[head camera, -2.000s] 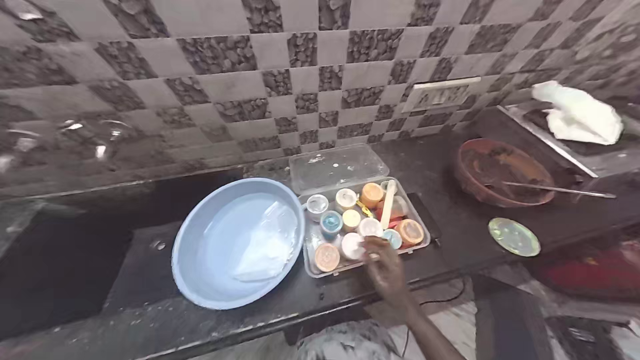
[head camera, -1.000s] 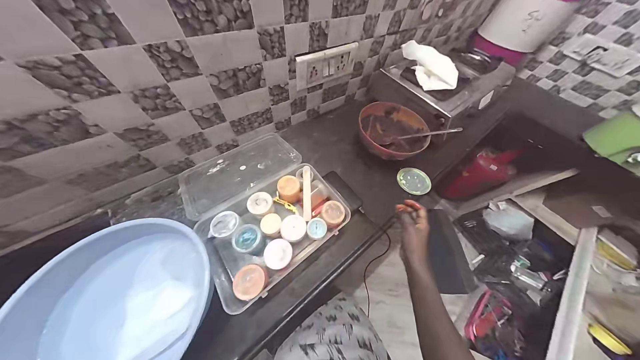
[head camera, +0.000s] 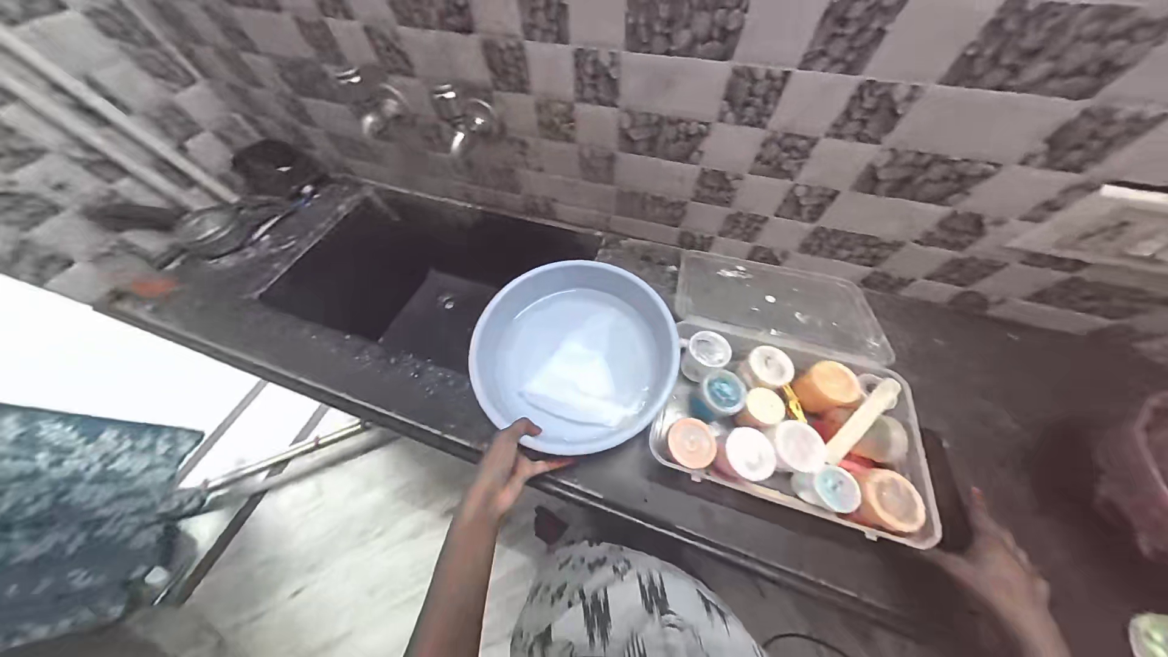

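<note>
My left hand (head camera: 511, 465) is at the near rim of a round light-blue plastic basin (head camera: 484, 365), thumb over the rim and fingers below it. In the basin lie water and something white (head camera: 579, 379). Touching or nearly touching the basin's right side is a clear plastic box (head camera: 776, 497) with its lid (head camera: 785, 297) folded back, full of small lidded jars and a pale flat stick (head camera: 862, 422). By the box's lower right corner, near a dark flat object (head camera: 944, 484), is my right hand (head camera: 999, 557), blurred, fingers apart; I cannot tell whether it touches either.
A dark sunken sink (head camera: 365, 265) lies left of the basin, with wall taps (head camera: 461, 123) above it. The dark counter's front edge (head camera: 411, 427) runs below. A blurred reddish bowl (head camera: 1145, 456) and part of a greenish round thing (head camera: 1150, 630) are at the far right.
My left hand, not in the earlier frames, is now at the basin's rim. My right hand has moved from beside the greenish round thing to near the box's corner. The view has swung left.
</note>
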